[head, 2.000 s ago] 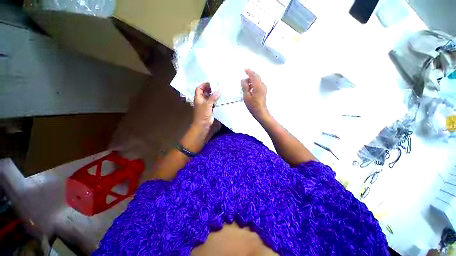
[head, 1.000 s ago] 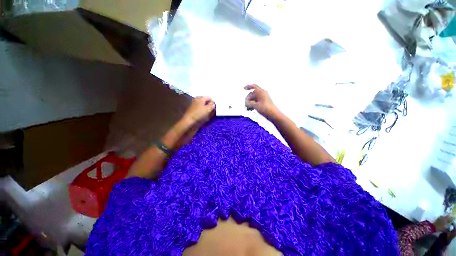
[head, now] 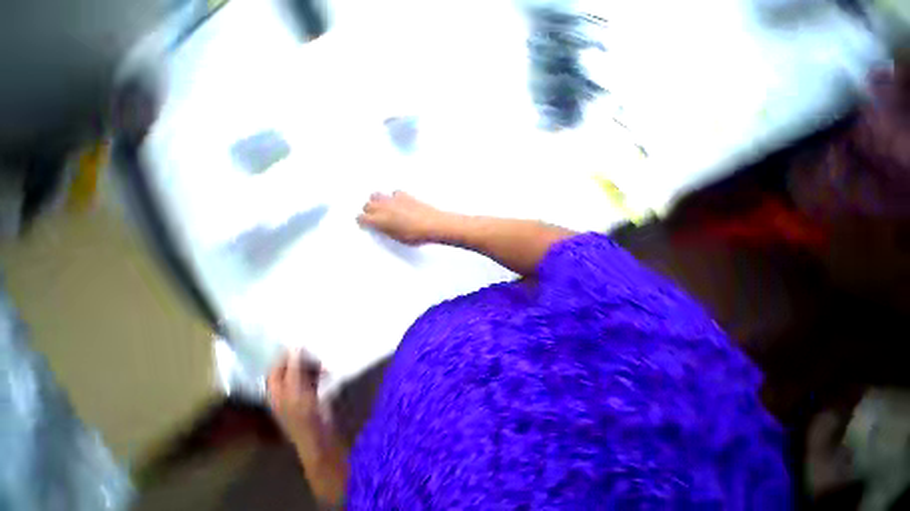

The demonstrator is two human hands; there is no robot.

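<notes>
The picture is strongly blurred. My left hand (head: 295, 387) is at the table's lower left corner, beside crinkled clear bags (head: 235, 365); whether it holds anything cannot be told. My right hand (head: 396, 218) lies over the middle of the white tabletop (head: 379, 309), fingers curled, pointing left. White glare hides whatever may be at its fingertips. No carton can be made out clearly between the hands.
Greyish blurred shapes (head: 261, 151) lie on the table's left part. A dark bundle of cords (head: 561, 70) lies at the back. Yellow strips (head: 621, 196) lie near the front right edge. A brown carton (head: 90, 289) stands at left. A person's dark red sleeve (head: 878, 130) shows at far right.
The view has swung round to the right and blurred. My hands are now far apart, the left low at the corner, the right farther over the table. The red stool is out of view.
</notes>
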